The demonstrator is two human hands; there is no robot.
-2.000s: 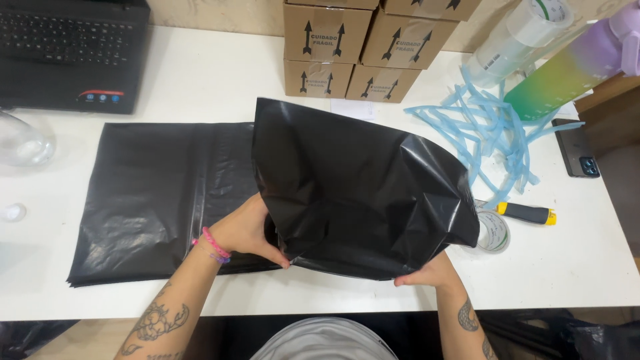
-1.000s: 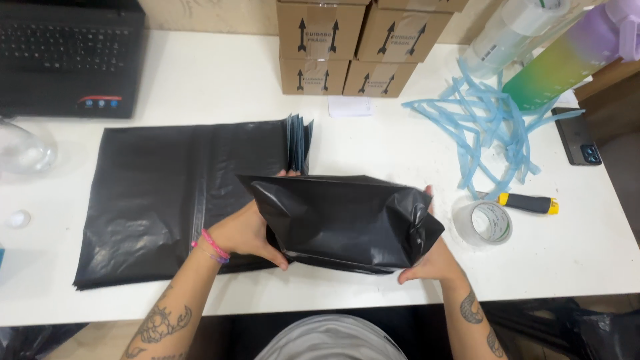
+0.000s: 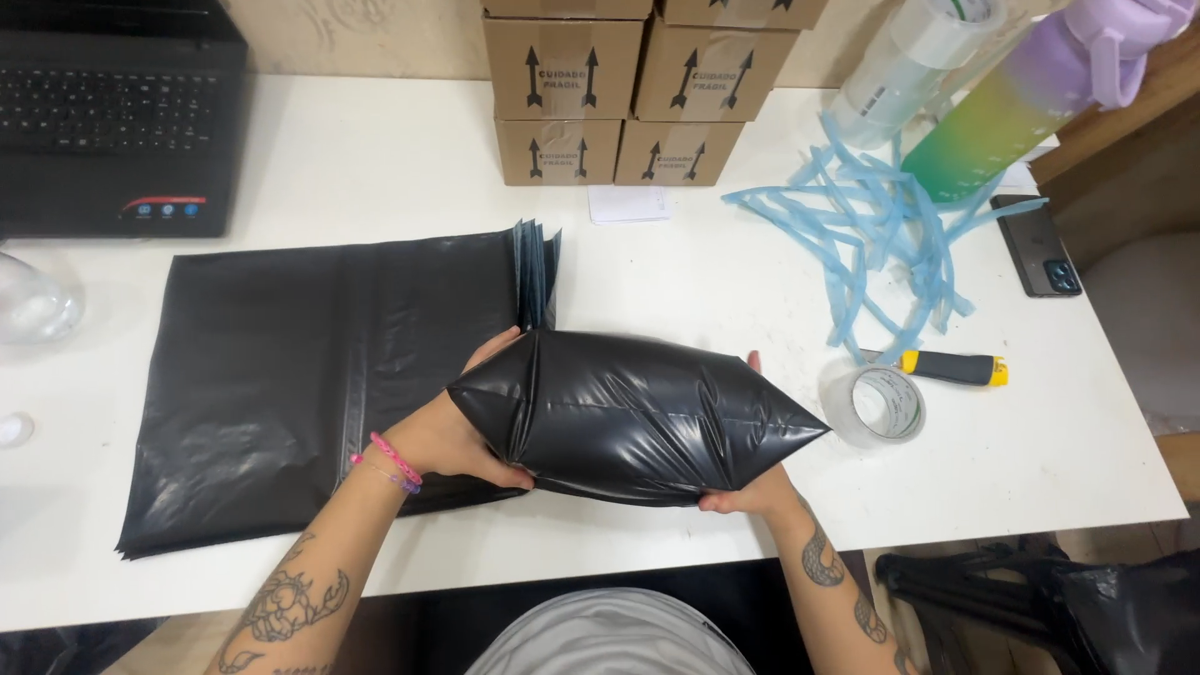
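Note:
A puffed black plastic mailer bag (image 3: 637, 412) is held between my hands above the front of the white table (image 3: 675, 281). My left hand (image 3: 469, 427) grips its left end, with the thumb along the lower edge. The fingers of my right hand (image 3: 755, 478) wrap the right end, partly hidden behind the bag. What is inside the bag cannot be seen. A stack of flat black plastic bags (image 3: 262, 375) lies to the left, partly behind my left hand. To the right of the held bag is a roll of clear tape (image 3: 872, 403).
A yellow-black utility knife (image 3: 952, 367) lies beside the tape roll, below tangled light blue strips (image 3: 877, 234). Cardboard boxes (image 3: 567, 80) are stacked at the back. Also there are a laptop (image 3: 112, 122), a phone (image 3: 1036, 248), a large bottle (image 3: 1003, 103) and clear tape rolls (image 3: 900, 75).
The held bag has tipped between my hands, from its broad face showing to a narrower, pointed-cornered end facing up. More of the flat stack's right edge shows than two seconds ago.

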